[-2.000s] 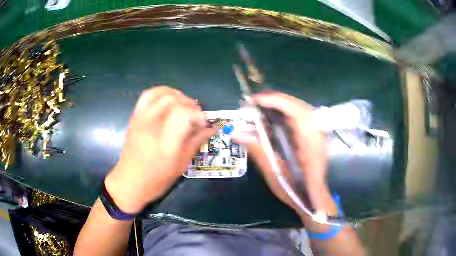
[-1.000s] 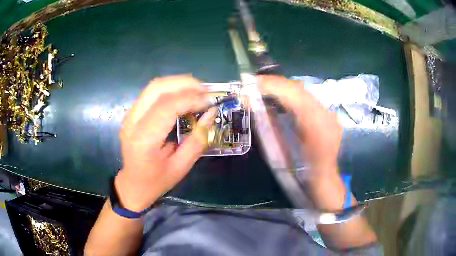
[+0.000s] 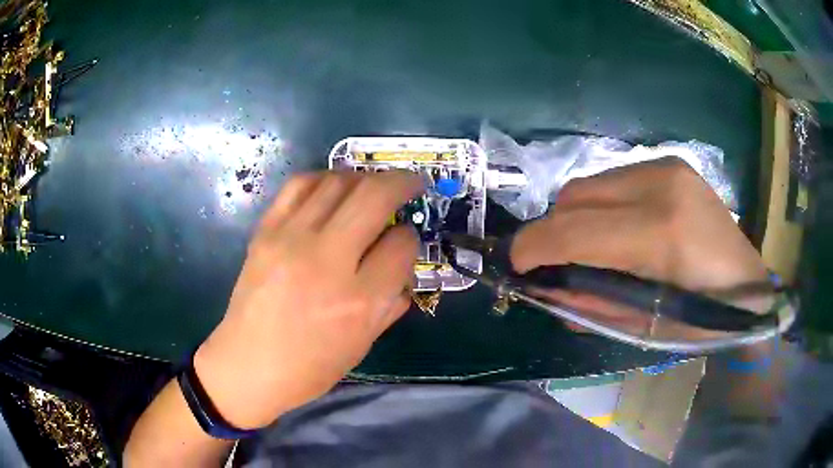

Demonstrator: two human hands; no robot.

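Note:
The white power strip housing point(image 3: 479, 206) lies open side up on the green bench. Inside it I see brass strips, a blue component point(image 3: 448, 186) and thin wires. My left hand point(image 3: 315, 283) covers its left part, fingertips bent down inside; what they touch or hold is hidden. A small gold piece point(image 3: 427, 301) shows at the housing's near edge, beside my left hand. My right hand point(image 3: 639, 238) is closed around the black soldering iron point(image 3: 603, 285), with a pale tube alongside. The iron points left, its front end over the housing's right part.
A clear plastic bag with white contents point(image 3: 539, 169) extends right from the housing, partly behind my right hand. Loose brass strips point(image 3: 23, 137) lie at the far left. A black crate with gold parts point(image 3: 68, 425) stands lower left. A cardboard box point(image 3: 658, 407) is below the bench at right.
My right hand has moved right and turned the iron from pointing away to pointing left over the housing. The housing's far brass strip now shows. The view has shifted, with the brass pile further left.

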